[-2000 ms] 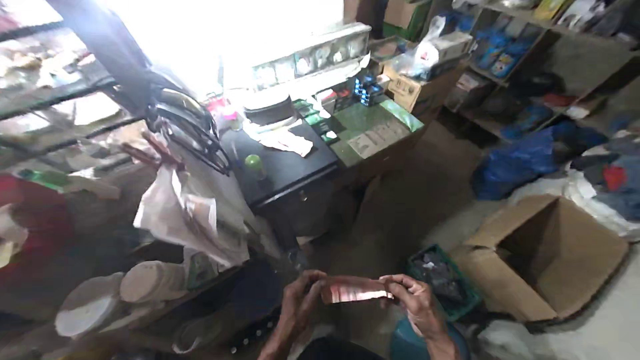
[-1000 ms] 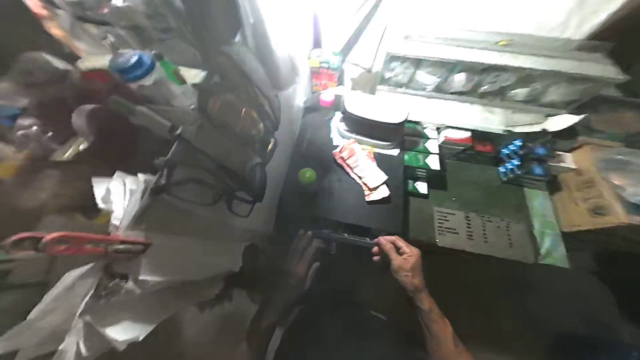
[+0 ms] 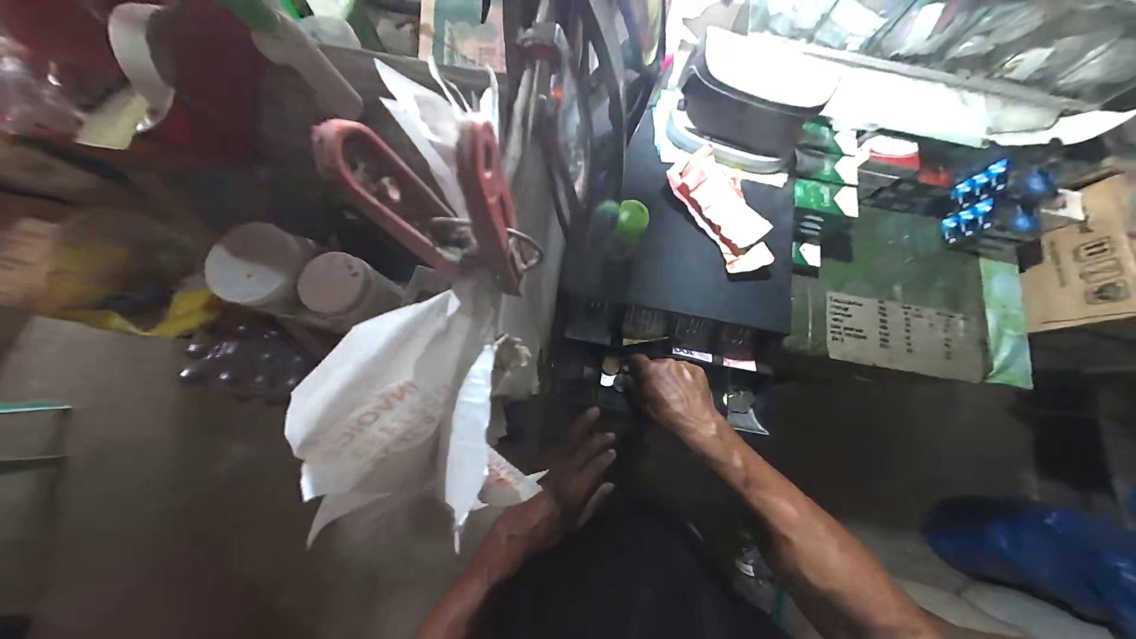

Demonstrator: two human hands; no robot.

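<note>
A black cash drawer stands pulled out from under its black top. Banknotes lie in its rear slots, and coins in the front compartments. My right hand reaches into the drawer with curled fingers beside the coins; its fingertips are hidden, so what it may hold cannot be told. In front of the drawer, to the left, is my left hand, fingers apart and nothing in them. Crumpled reddish banknotes rest on the black top, right of a green round object.
White papers hang from a red-handled clamp close on the left. Behind them are white lidded containers. A green-covered counter with a printed sheet, blue packets and a cardboard box lies to the right.
The drawer is now open, with my right hand in it. Two seconds ago both hands held reddish banknotes; one second ago crumpled notes lay on the black top. The view has moved closer.
</note>
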